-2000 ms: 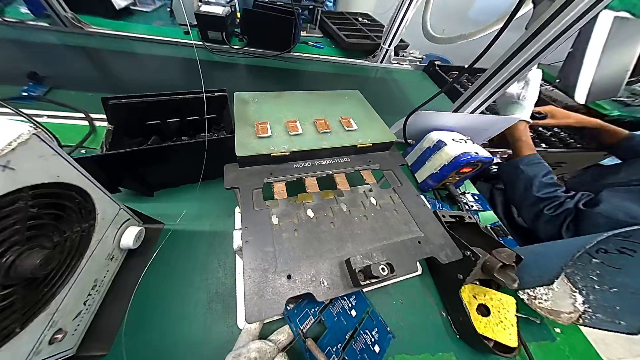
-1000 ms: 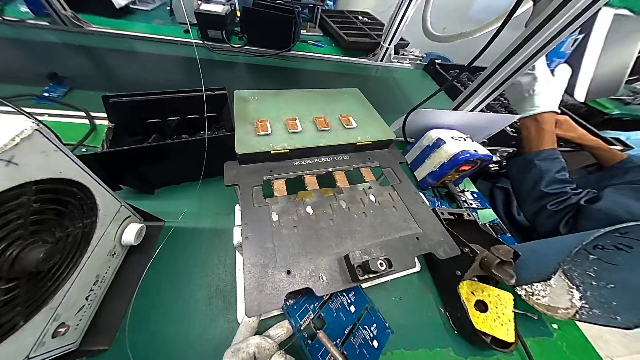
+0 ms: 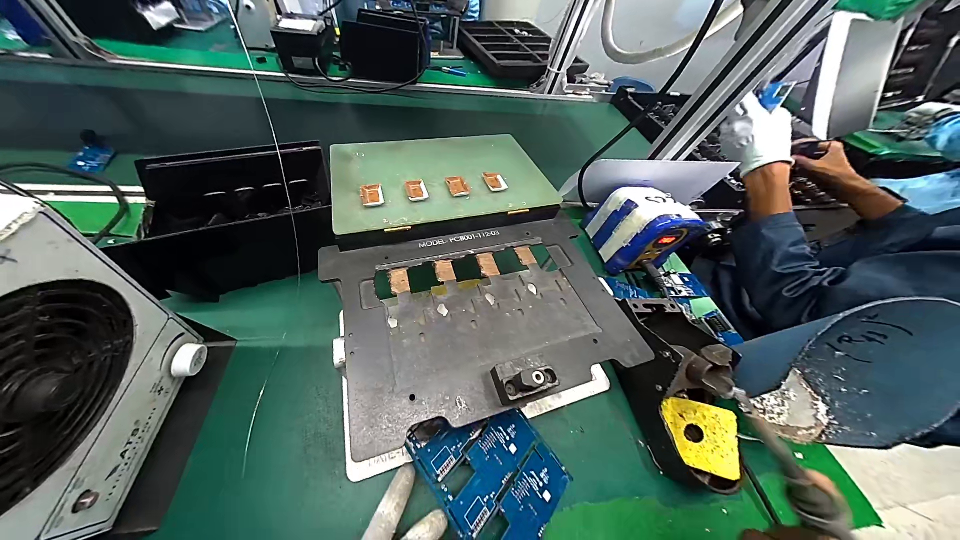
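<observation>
At the bottom centre, the gloved fingers of my left hand (image 3: 409, 502) lie against the left edge of a blue circuit board panel (image 3: 499, 469). My right hand (image 3: 814, 502) is bare and closed around the handle of a soldering iron (image 3: 780, 442), whose front end is at the metal holder (image 3: 705, 371) of the iron stand. Below that holder sits a yellow sponge (image 3: 701, 439). Beyond the panel lies a dark metal fixture plate (image 3: 480, 337) with a black clamp block (image 3: 525, 381). Behind it is a green-topped fixture lid (image 3: 442, 176) with several small copper-coloured pieces.
An ionizing fan (image 3: 82, 375) stands at the left, beside a black parts bin (image 3: 225, 232). A blue soldering station (image 3: 641, 225) is right of the fixture. A co-worker's gloved hand (image 3: 757, 135) and sleeves are at the upper right. A large blue container (image 3: 885, 367) borders the right side.
My right hand has come into view at the lower right with the soldering iron, which was over the blue panel a second ago. The co-worker's gloved hand has moved.
</observation>
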